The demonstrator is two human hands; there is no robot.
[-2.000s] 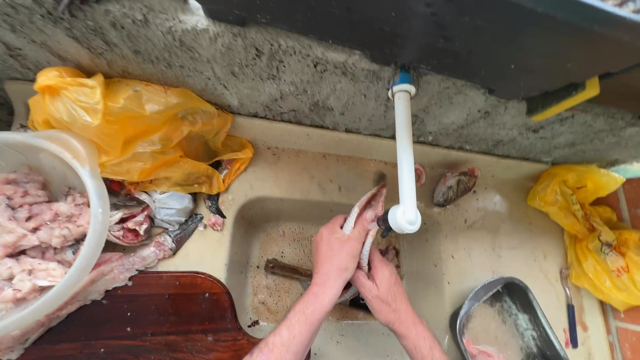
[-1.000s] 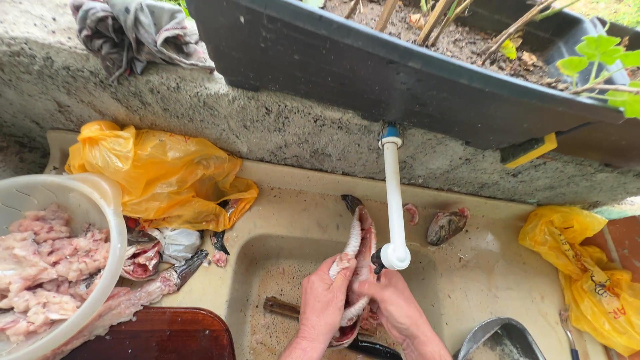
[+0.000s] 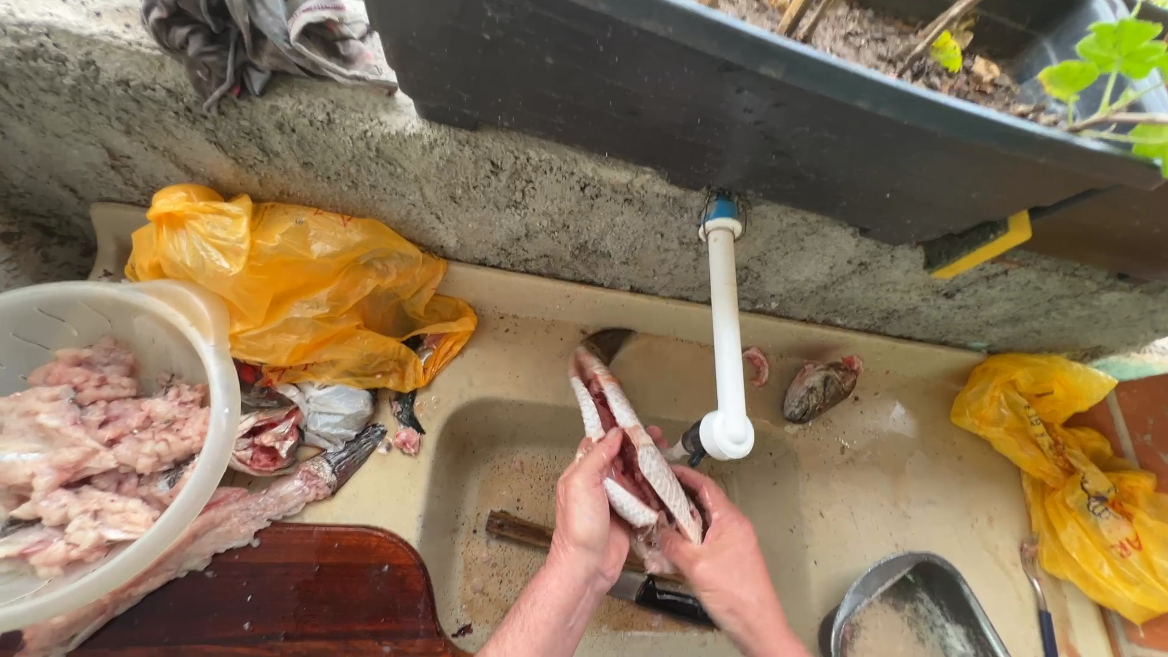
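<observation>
A slit-open fish (image 3: 630,447) lies belly up between my two hands above the sink basin (image 3: 493,429), its dark tail toward the wall. My left hand (image 3: 589,511) grips its left side, and my right hand (image 3: 716,538) holds its lower right end, with the cut cavity showing red between them. Right beside the fish is the end of the white tap pipe (image 3: 725,347). Below my hands, a knife with a black handle (image 3: 673,598) lies in the basin near a brown stick-like piece (image 3: 520,529); my hands partly hide both.
At left, a plastic bowl (image 3: 219,401) of fish flesh stands by fish scraps (image 3: 269,438), a yellow bag (image 3: 301,283) and a wooden board (image 3: 301,593). Rightward are a fish head (image 3: 821,388), a metal pan (image 3: 844,602), a utensil (image 3: 1040,593) and another yellow bag (image 3: 1077,484). A planter (image 3: 639,100) overhangs the wall.
The view has shifted upward toward the planter. The fish has turned so that its opened cavity faces up, and a knife handle now shows in the basin.
</observation>
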